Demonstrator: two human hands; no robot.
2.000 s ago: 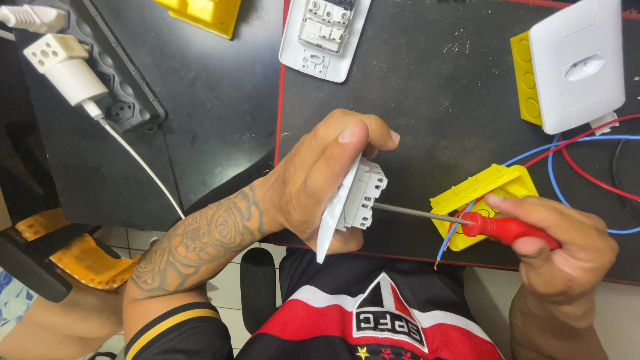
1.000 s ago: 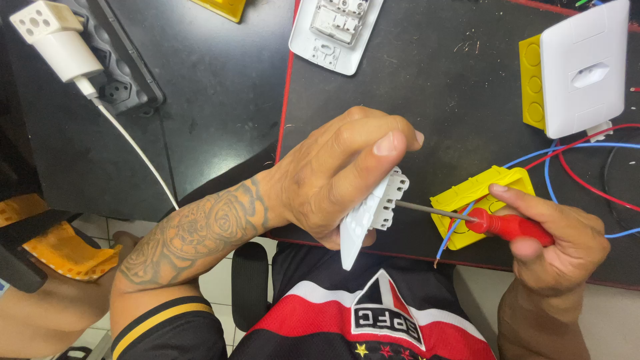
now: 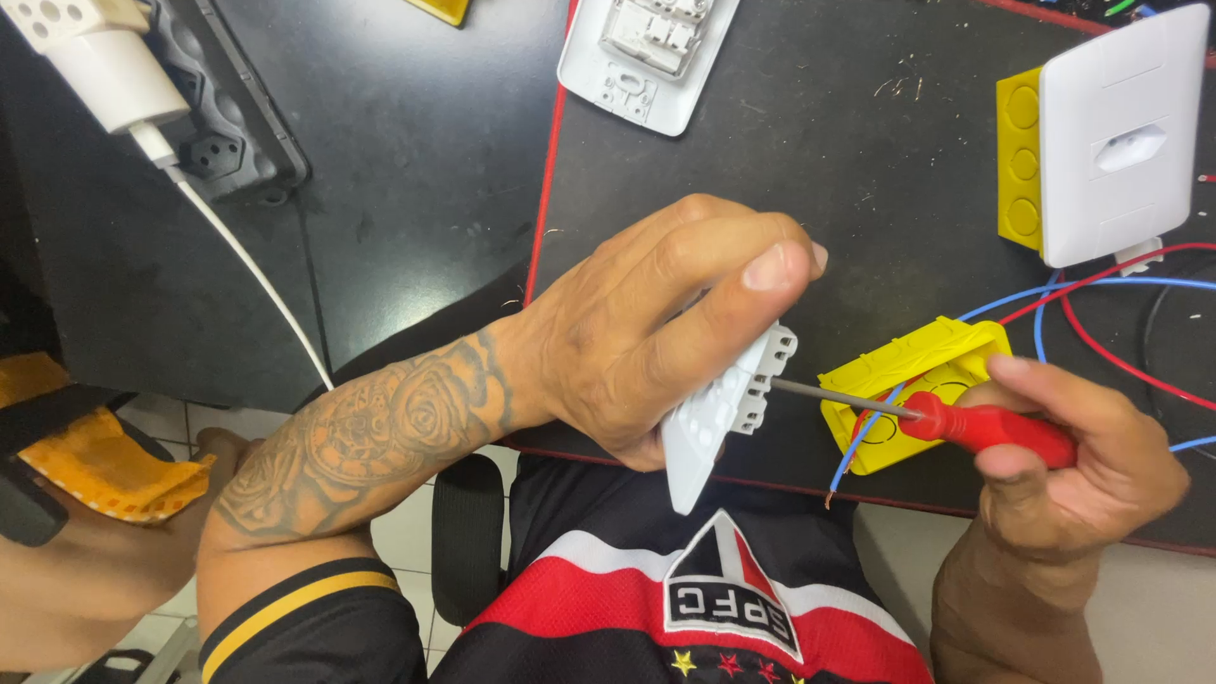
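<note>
My left hand (image 3: 665, 332) grips a white outlet plate (image 3: 698, 442) on edge, its grey terminal module (image 3: 765, 380) facing right. My right hand (image 3: 1083, 465) holds a screwdriver (image 3: 988, 432) by its red handle. The blade points left and its tip meets the terminal side of the module; whether it sits on a screw cannot be told. Beneath the blade lies a yellow plastic electrical box (image 3: 883, 446), with a blue wire (image 3: 864, 432) with a bare copper end crossing its rim. Part of the plate is hidden by my left fingers.
A white plate with a module (image 3: 665, 109) lies face down at the top. At right, a white outlet plate (image 3: 1116, 114) is on another yellow box (image 3: 1019, 161), near red and blue wires (image 3: 1092, 294). A black power strip (image 3: 214, 152) with a white adapter (image 3: 114, 81) is upper left.
My left hand has tilted over the plate, and its fingers now cover more of the plate's upper part. The screwdriver remains in my right hand, blade at the module.
</note>
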